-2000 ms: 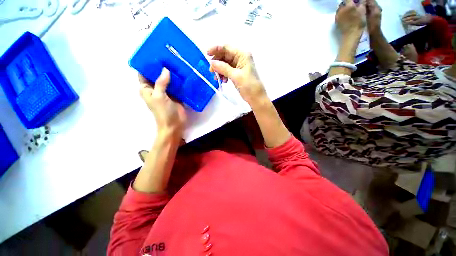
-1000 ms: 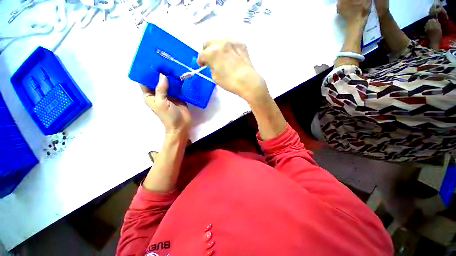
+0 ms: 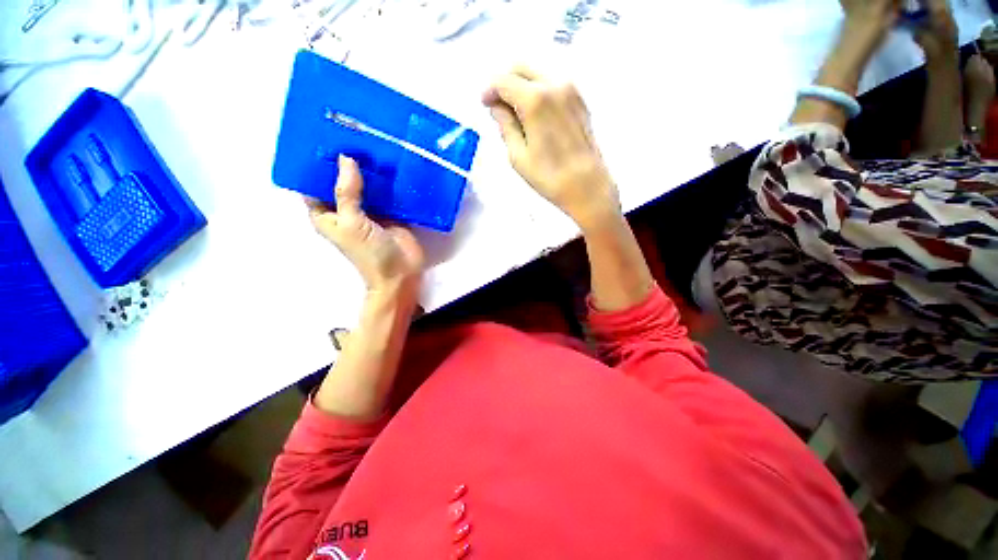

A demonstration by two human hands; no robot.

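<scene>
My left hand [image 3: 372, 246] holds a bright blue plastic tray [image 3: 421, 197] above the table, thumb on its face and fingers underneath. One white cable connector [image 3: 356, 124] lies in the tray, and its white cord runs across to the tray's right edge. A short white piece [image 3: 451, 137] shows near that edge; I cannot tell if it is part of the cable. My right hand [image 3: 553, 137] is just right of the tray, not touching it, fingers curled and thumb apart, with nothing visible in it.
A small stack of blue trays [image 3: 115, 191] lies at left, with tiny loose specks [image 3: 128, 306] beside it. A longer blue tray stack [image 3: 33, 301] is at the left edge. White cables [image 3: 164, 27] lie along the far side. A person in a patterned top [image 3: 854, 252] sits at right.
The white plug end that my right hand held over the tray no longer shows there. My right hand has moved right, off the tray. The neighbour's hands have moved right.
</scene>
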